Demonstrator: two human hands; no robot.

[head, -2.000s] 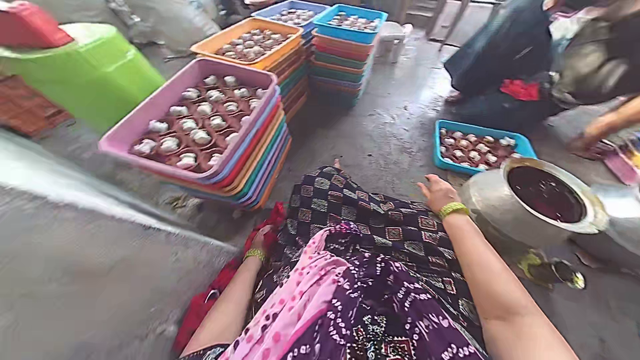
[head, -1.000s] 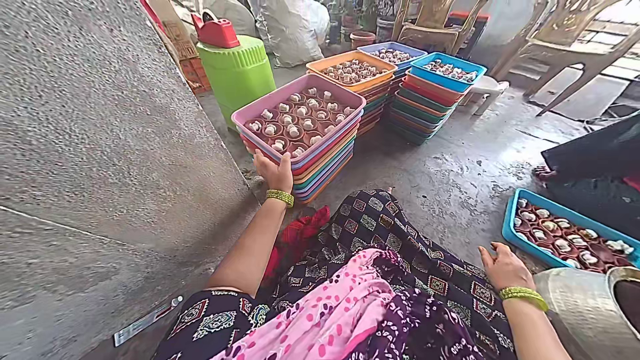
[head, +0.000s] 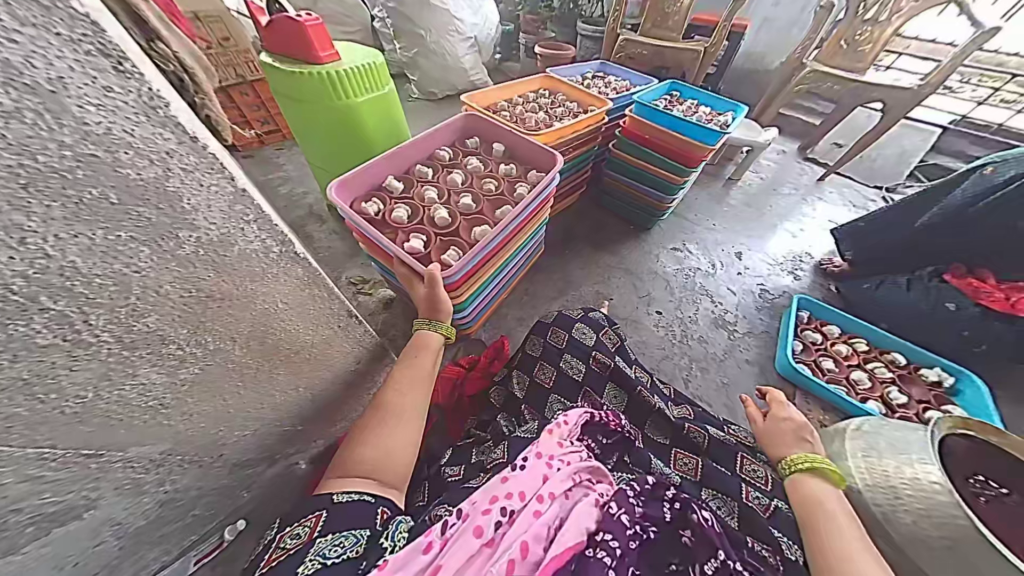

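Note:
My left hand (head: 426, 292) rests against the near corner of a pink plastic tray (head: 360, 186), the top one of a stack of coloured trays; how firmly the fingers grip is partly hidden. Small brown cups with white pieces in them (head: 440, 214) fill this tray in dark reddish liquid. My right hand (head: 780, 424) holds nothing and has its fingers apart, above my patterned skirt. Just right of it are a blue tray of similar cups (head: 984, 400) on the floor and a metal pot (head: 872, 464) of dark liquid.
Behind the pink tray stand stacks topped by an orange tray (head: 480, 100) and blue trays (head: 740, 108). A green plastic container (head: 332, 112) with a red item on top is at the back left. A grey wall (head: 160, 280) borders the left. Another person's dark clothing (head: 944, 216) shows at right.
My left hand was low by the red cloth two seconds ago and is now at the pink tray's corner. The view has swung right to left, with the wall now larger at left.

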